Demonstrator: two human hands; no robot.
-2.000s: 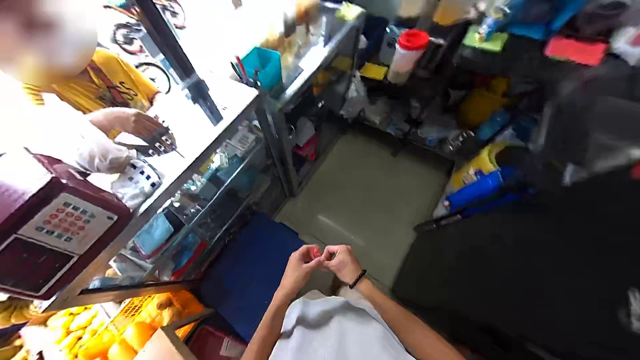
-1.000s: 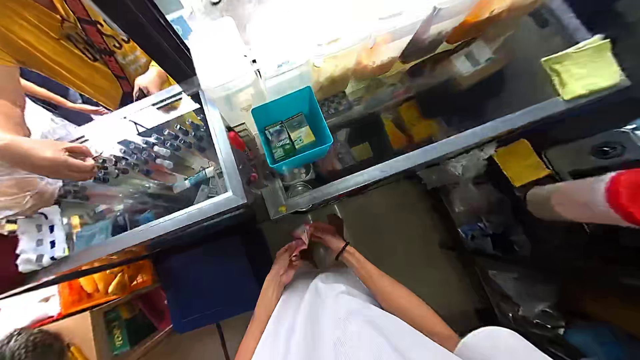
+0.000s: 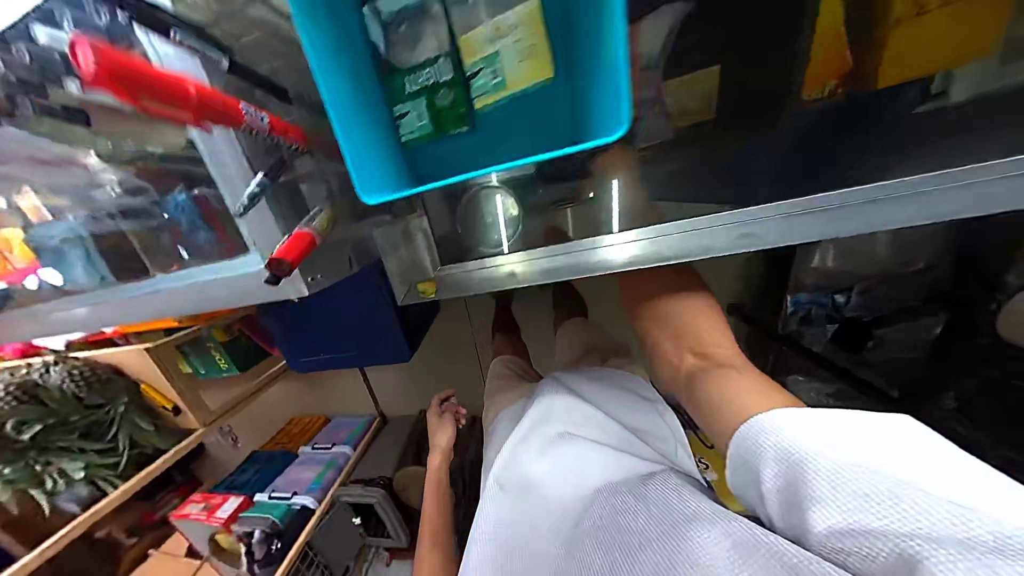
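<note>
My left hand (image 3: pixel 446 416) hangs low beside my body, its fingers loosely curled and a little apart, with nothing visible in it. My right forearm (image 3: pixel 692 344) reaches forward beneath the metal-edged glass counter (image 3: pixel 720 228); part of it shows dimly through the glass, and the hand is hidden. On the counter above stands a turquoise plastic bin (image 3: pixel 512 152) holding a green packet (image 3: pixel 432 100) and a yellow-and-green packet (image 3: pixel 508 52). To its left are a red marker pen (image 3: pixel 176 92) and a red-capped pen (image 3: pixel 296 244).
A glass display case (image 3: pixel 160 284) is at the left. Below it are a dark blue panel (image 3: pixel 344 320), a wooden compartment (image 3: pixel 184 384), leafy greens (image 3: pixel 72 432) and several lidded boxes (image 3: pixel 308 476). Plastic-wrapped goods (image 3: pixel 864 312) lie on a dark shelf at the right.
My hands were together in front of me and have parted: the left is down at my side, the right arm reaches forward. The counter and turquoise bin are now much closer in view.
</note>
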